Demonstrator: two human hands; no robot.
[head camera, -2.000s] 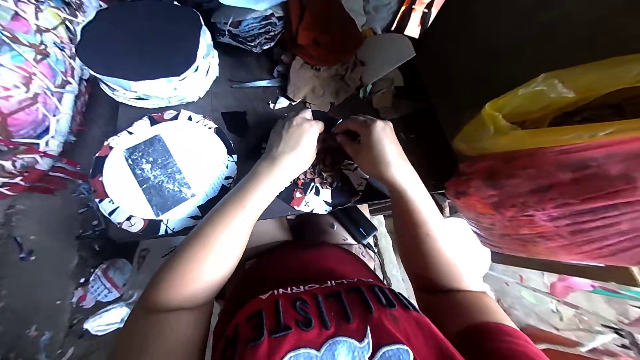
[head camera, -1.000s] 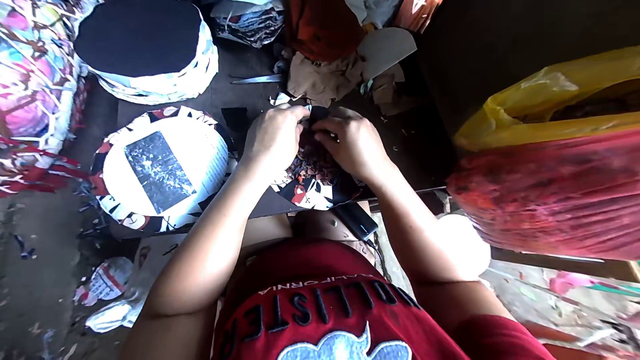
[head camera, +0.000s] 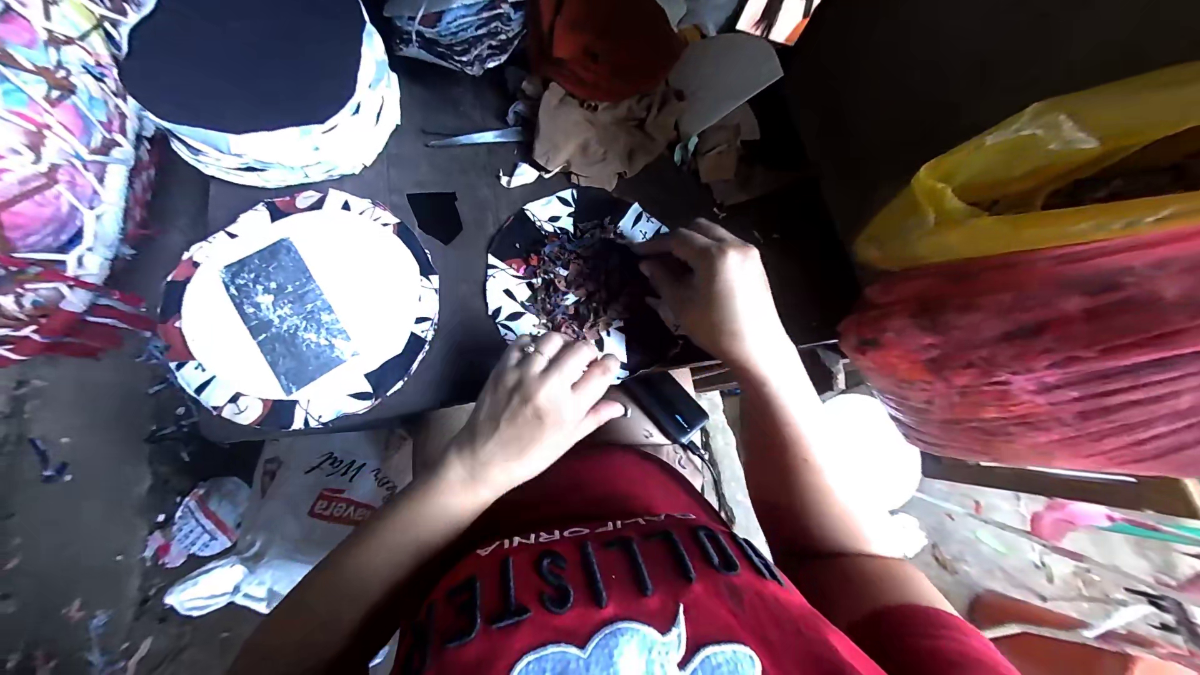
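A round patchwork fabric piece (head camera: 511, 302) in black, white and red lies on the dark work surface, with a heap of small fabric scraps (head camera: 574, 281) on its middle. My left hand (head camera: 542, 398) rests palm down at its near edge, fingers a little spread, holding nothing visible. At its right side, my right hand (head camera: 717, 286) has thumb and fingertips bent together against dark cloth at the heap; whether they pinch it is hard to see. Left of these lies another patchwork round (head camera: 427, 309) with a white disc (head camera: 375, 281) and a dark rectangle (head camera: 286, 314) on top.
A stack of rounds with a black top (head camera: 244, 56) stands behind left. Scissors (head camera: 478, 138), a black scrap (head camera: 437, 216) and brown cloth (head camera: 600, 136) lie farther back. A red sack (head camera: 1031, 347) with a yellow bag (head camera: 1059, 141) is at right; a black power bank (head camera: 667, 405) sits near my lap.
Both hands were together over the far part of the round. They have parted: my left hand has come down to the near edge, and my right hand is at the right side.
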